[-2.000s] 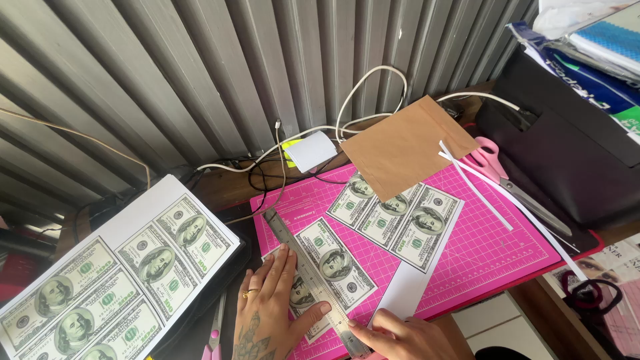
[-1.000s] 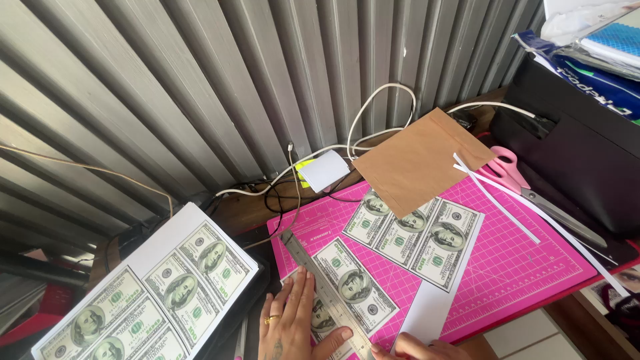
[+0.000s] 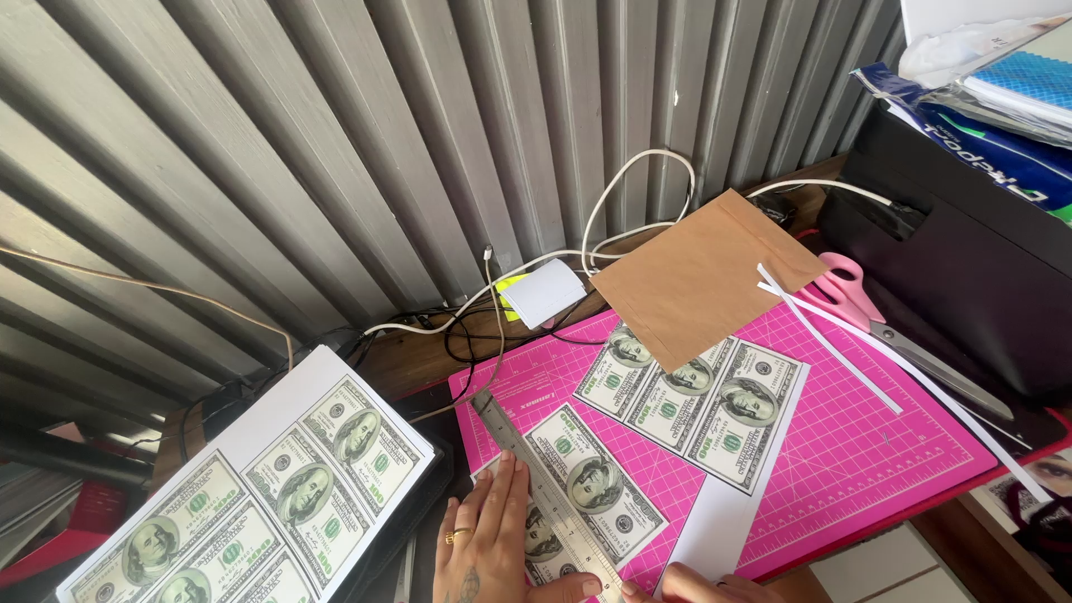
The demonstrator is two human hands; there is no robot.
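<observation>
My left hand (image 3: 494, 536), with a ring on it, presses flat on a metal ruler (image 3: 544, 494), fingers spread along its edge. The ruler lies slantwise over a paper piece printed with banknote images (image 3: 595, 481) on a pink cutting mat (image 3: 846, 469). My right hand (image 3: 695, 586) is at the ruler's lower end, cut off by the bottom edge; whether it holds anything is hidden. A larger sheet of printed banknotes (image 3: 712, 402) lies behind, partly under a brown paper envelope (image 3: 712, 276).
A stack of printed sheets (image 3: 276, 494) lies at left. Pink-handled scissors (image 3: 871, 310) and white paper strips (image 3: 846, 352) are at right, beside a black box-shaped object (image 3: 938, 276). Cables (image 3: 603, 209) and a small white paper (image 3: 544, 293) sit by the corrugated metal wall (image 3: 469, 142).
My right hand has drawn down toward the bottom edge of the view since two seconds ago. My left hand stays on the ruler. The view has shifted.
</observation>
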